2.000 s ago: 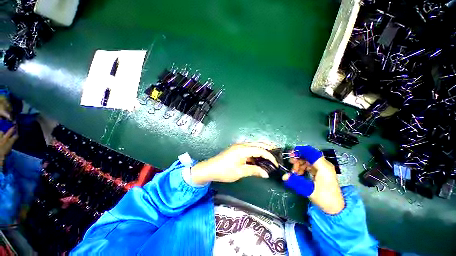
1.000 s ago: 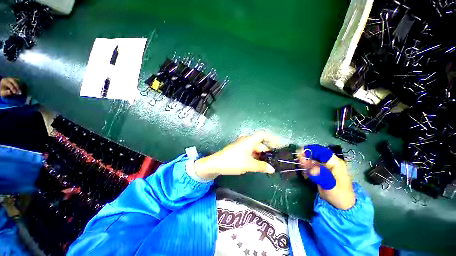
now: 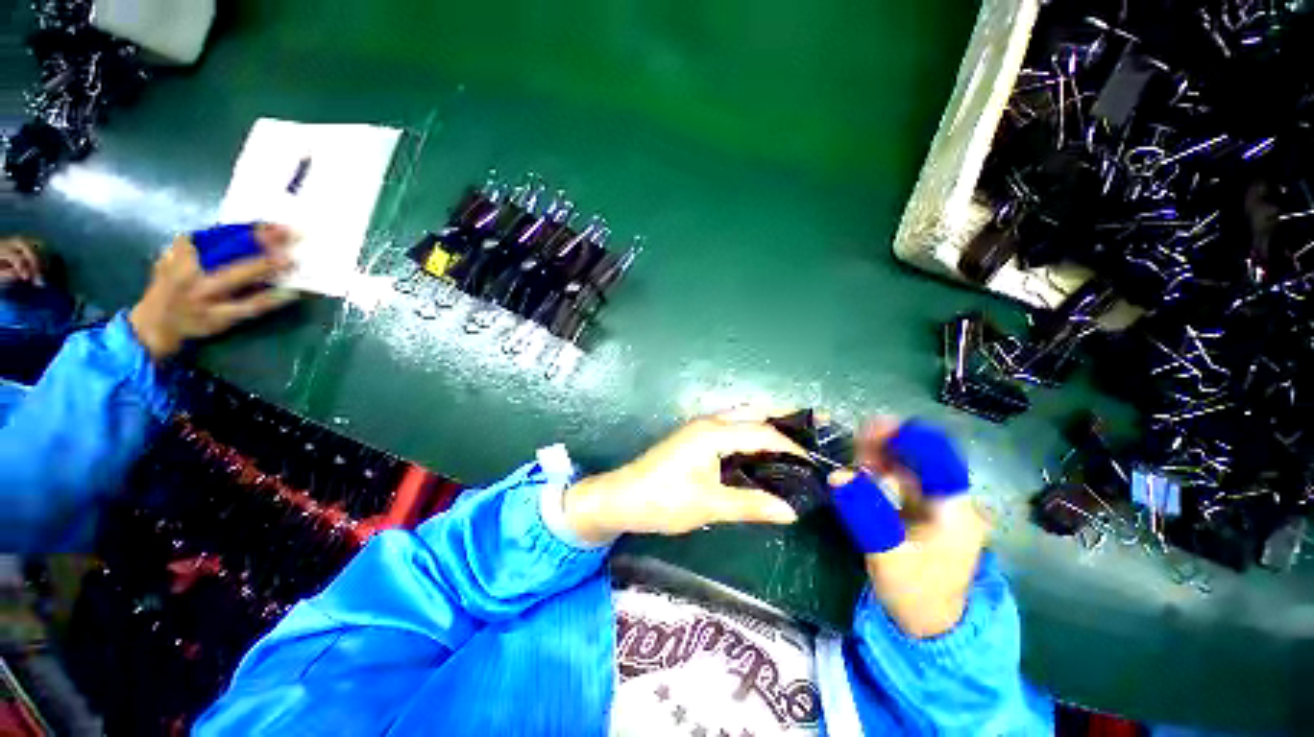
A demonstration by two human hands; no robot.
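Observation:
My left hand [image 3: 677, 482] is bare and holds black binder clips [image 3: 775, 468] between thumb and fingers, low over the green bench. My right hand [image 3: 915, 504], with blue finger wraps, is blurred at the right end of these clips; its fingertips are at a silver clip handle. How many clips are held is hard to tell. A clip row [image 3: 526, 267] with silver handles and one yellow spot stands on the bench ahead to the left.
A white parts bin [image 3: 944, 180] heaped with black clips is at the right, with loose clips [image 3: 980, 367] beside it. White paper [image 3: 346, 187] lies at the left, with another person's hand [image 3: 209, 288] over its edge. Red trays [image 3: 404, 497] with clips are lower left.
Another person's blue-wrapped hand has come in from the left over the paper, where only one dark piece now shows. My hands still work at the clips; my right hand has shifted slightly.

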